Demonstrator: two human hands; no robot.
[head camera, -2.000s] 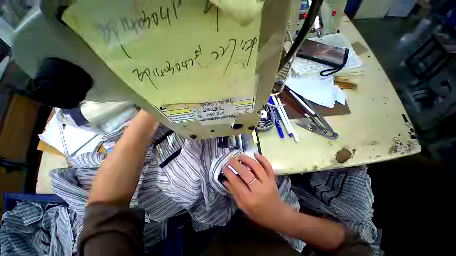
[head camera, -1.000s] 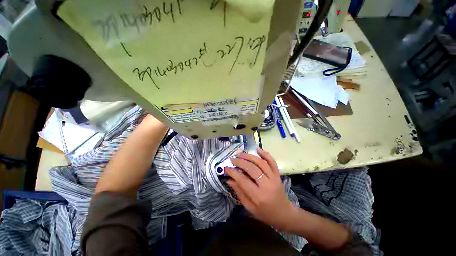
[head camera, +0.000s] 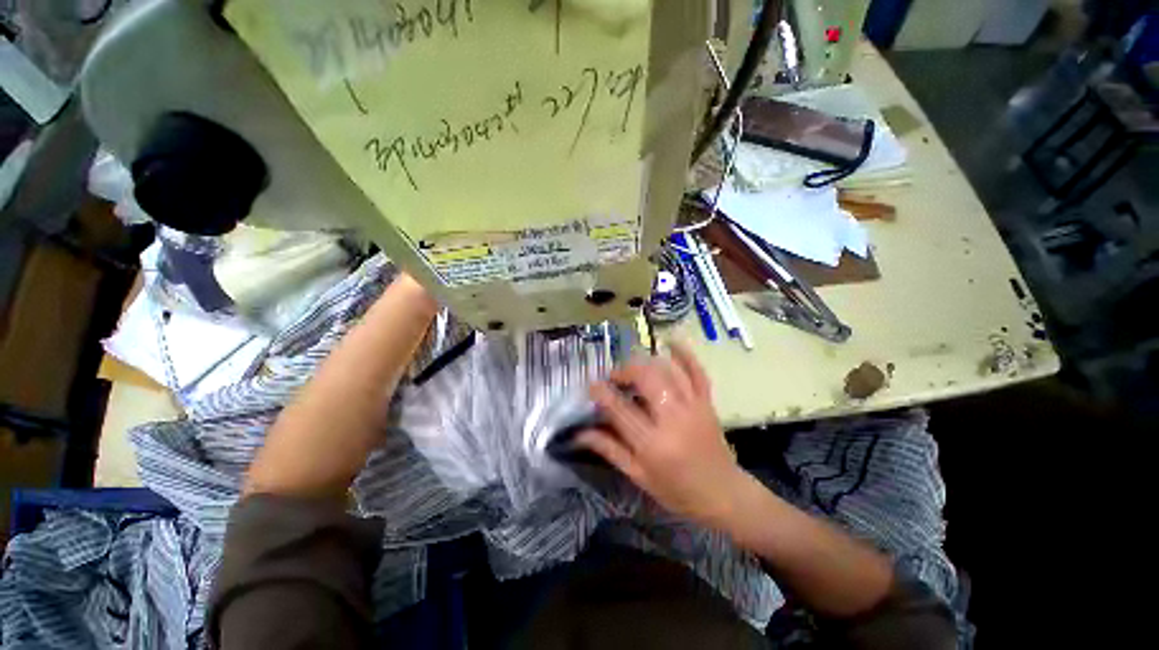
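A striped garment piece (head camera: 464, 419) lies crumpled across the lap and the near table edge, under the cream sewing machine head (head camera: 540, 305). My right hand (head camera: 661, 413) lies on the fabric at the machine's near end, fingers bent and pressing on a blurred fold beside a dark rounded part (head camera: 572, 436). My left forearm reaches in from the lower left; the left hand is hidden behind the machine head. The needle area is hidden by the head. A navy band (head camera: 445, 359) shows on the cloth.
The black handwheel (head camera: 200, 173) is at upper left. Pens (head camera: 722, 302), metal scissors (head camera: 794, 302), papers (head camera: 794, 226) and a dark strapped pouch (head camera: 808, 135) lie on the table at right. More striped garments (head camera: 858, 489) hang at right. A blue crate (head camera: 95, 505) with striped pieces is at lower left.
My right hand has shifted slightly up, and the fabric under it has turned and blurred. The dark rounded part is more covered than a second ago. The view has shifted a little.
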